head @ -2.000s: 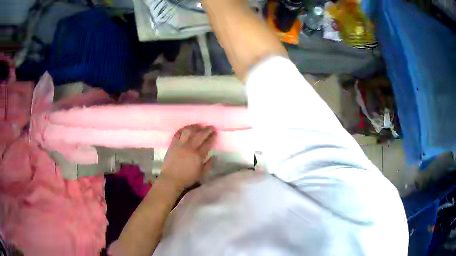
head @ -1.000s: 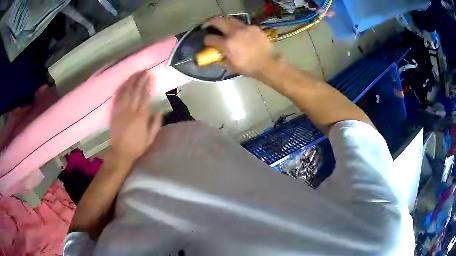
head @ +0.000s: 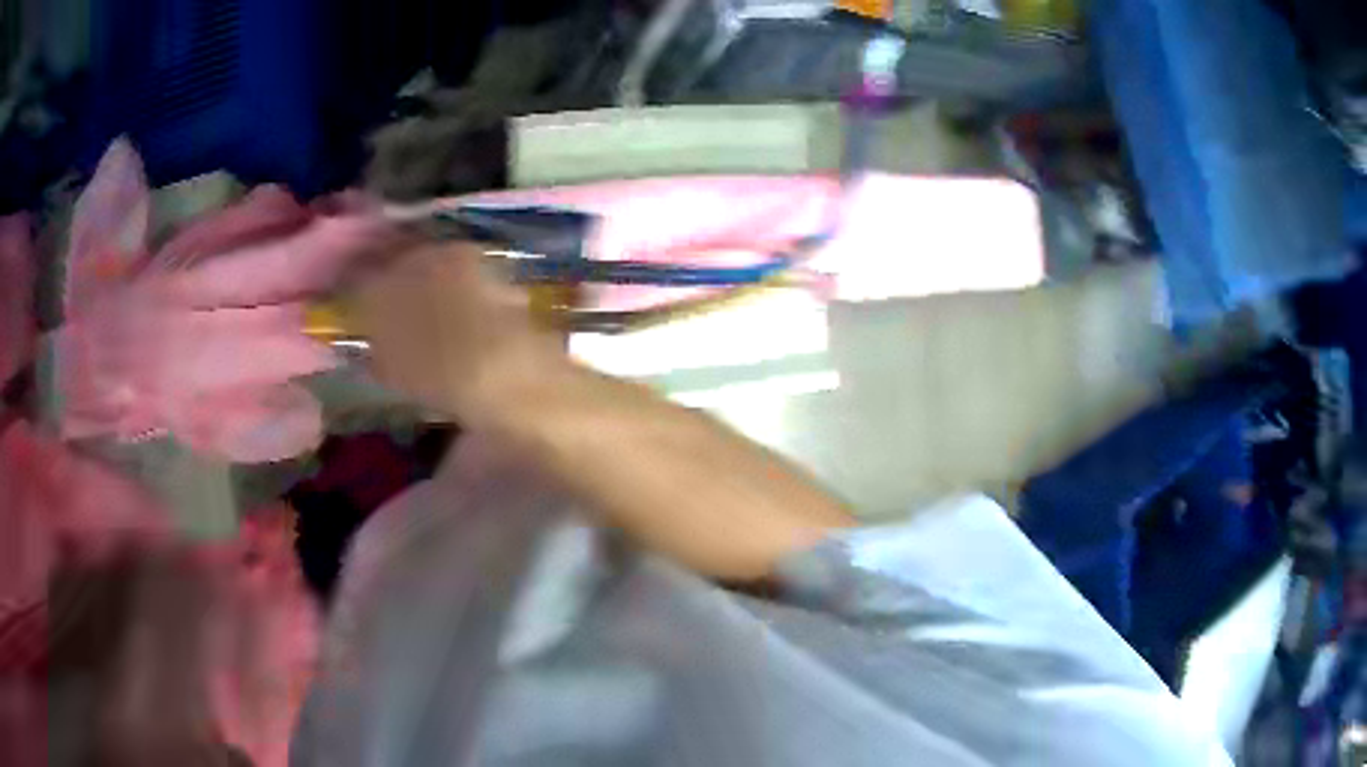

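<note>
The frame is blurred. My right hand (head: pixel 435 322) is closed around the yellow handle of the steam iron (head: pixel 525 232), over the left part of the board. The pink garment piece (head: pixel 195 345) lies bunched at the board's left end, and pink cloth also shows along the board behind the iron. The board's right end looks white under glare. A blue hose and yellow line (head: pixel 705 277) run right from the iron. A brown blur at the lower left, over the pink heap, may be my left hand or forearm; its shape cannot be made out.
The pink garment heap (head: pixel 270 629) is at lower left, with dark and magenta cloth (head: pixel 352 487) beside it. A pale board (head: pixel 675 146) lies behind the padded arm. A blue cover (head: pixel 1214 165) hangs at far right. Blue crates (head: pixel 1154 495) stand at lower right.
My right hand and the iron have moved from the board's right end to its left part. My left hand has left the cloth. The view has turned, and the pink cloth is now bunched leftward.
</note>
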